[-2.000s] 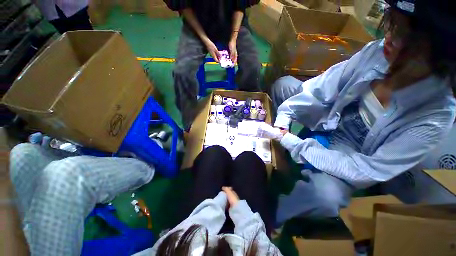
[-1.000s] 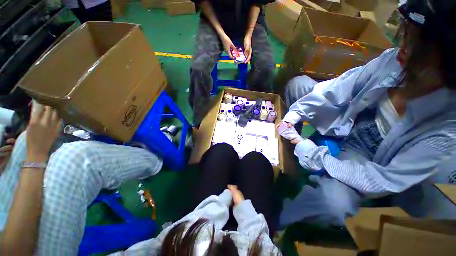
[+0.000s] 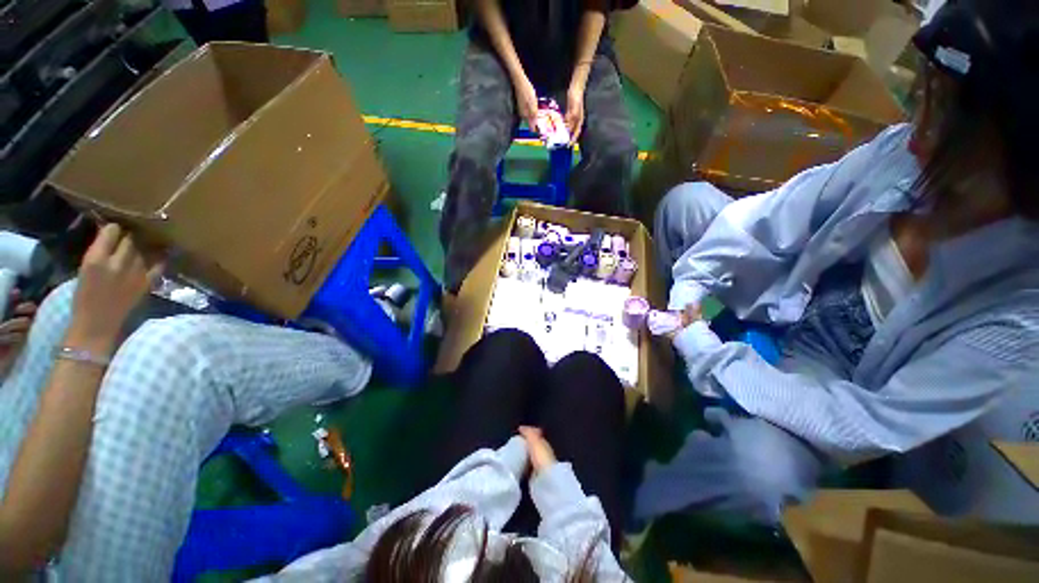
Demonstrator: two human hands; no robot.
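My hands rest together in my lap at the bottom centre. My right hand [image 3: 539, 446] shows small, and my left hand is mostly hidden by the sleeve and the other hand. Nothing held shows, but finger positions are unclear. An open carton [image 3: 456, 330] stands just beyond my knees. Its far half holds several white and lilac units [image 3: 623, 269] with dark grey handles or units [image 3: 575, 260] among them; flat white boxes [image 3: 518, 310] fill the near half. The person at right holds a lilac and white unit [image 3: 638, 308] over the carton's right side.
The person opposite holds a white and pink item [image 3: 551, 123]. At left, a hand [image 3: 108, 285] is by a large carton [image 3: 273, 216] on a blue stool [image 3: 393, 308]. A taped carton [image 3: 763, 137] stands behind right, more cartons lower right.
The view has shifted a little. The person at right now holds a lilac round-ended unit over the carton, where white wrapping showed earlier. A hand has come in at left. My hands stay in my lap.
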